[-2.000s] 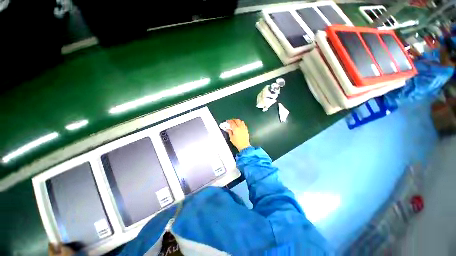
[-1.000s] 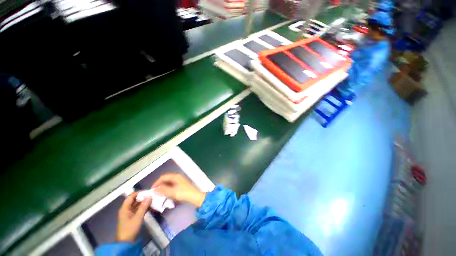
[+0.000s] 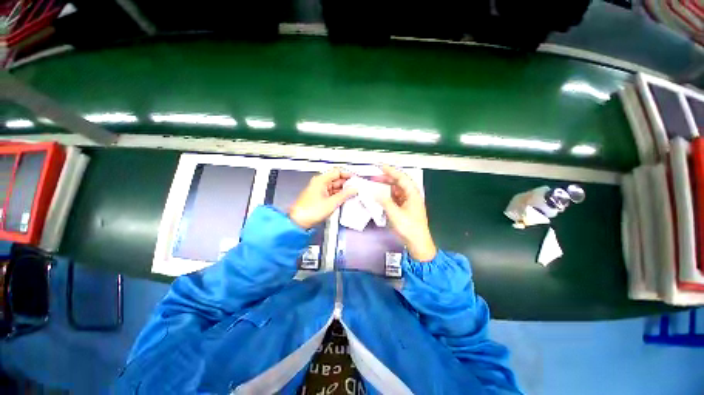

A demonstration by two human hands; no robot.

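My left hand (image 3: pixel 320 198) and my right hand (image 3: pixel 405 212) both hold a crumpled white wipe (image 3: pixel 366 202) between their fingers, above the right part of a white foam tray (image 3: pixel 165 245). The tray has three recesses, each with a flat dark panel. The left panel (image 3: pixel 214 210) shows almost whole. The middle panel (image 3: pixel 289 193) is partly behind my left hand and sleeve. The right panel (image 3: pixel 361 251) is partly covered by the wipe and my right hand. White labels show near the panels' lower ends.
A whitish bottle (image 3: pixel 533 204) with shiny tops stands on the bench at right, with a white scrap (image 3: pixel 550 247) beside it. Tray stacks (image 3: pixel 656 224) stand at the right end, and a red tray (image 3: pixel 46 185) at the left. A pale rail (image 3: pixel 494 165) separates bench and green belt (image 3: pixel 370 85).
The view has swung left and levelled, so the tray now lies in front of me. Both hands still hold the wipe, which looks more spread out. The left-end red tray has come into view.
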